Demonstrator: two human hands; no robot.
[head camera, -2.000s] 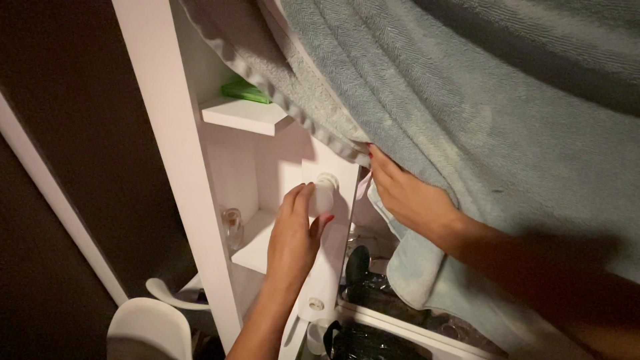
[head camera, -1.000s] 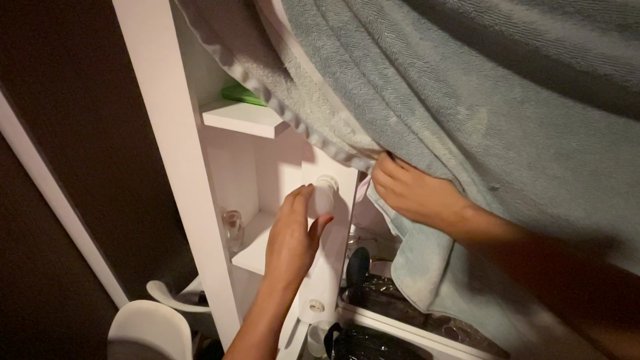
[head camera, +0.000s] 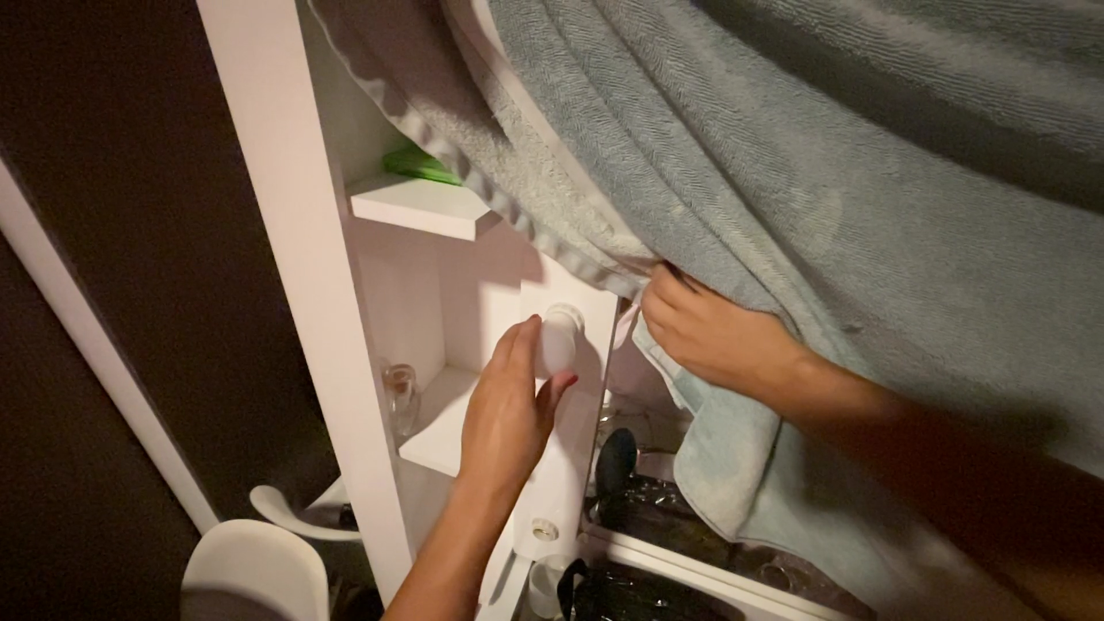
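A white light bulb (head camera: 558, 348) sits in a round socket on a white panel (head camera: 591, 345). Around the bulb's left side curves my left hand (head camera: 509, 401), fingers and thumb spread along it; whether it grips firmly cannot be told. My right hand (head camera: 711, 332) pinches the edge of a large grey-blue plush cloth (head camera: 906, 259) and holds it up to the right of the panel. Lower on the same panel is an empty round socket (head camera: 544, 529).
White shelves (head camera: 423, 207) hold a green object (head camera: 421, 164) and a glass jar (head camera: 401, 397). A mirror (head camera: 655, 483) reflects dark items at lower right. A white chair (head camera: 254, 569) stands at lower left, beside a dark wall or door (head camera: 147, 216).
My right hand has shifted slightly to the right since the earliest frame, with the cloth's edge in its fingers. My left hand stays at the bulb.
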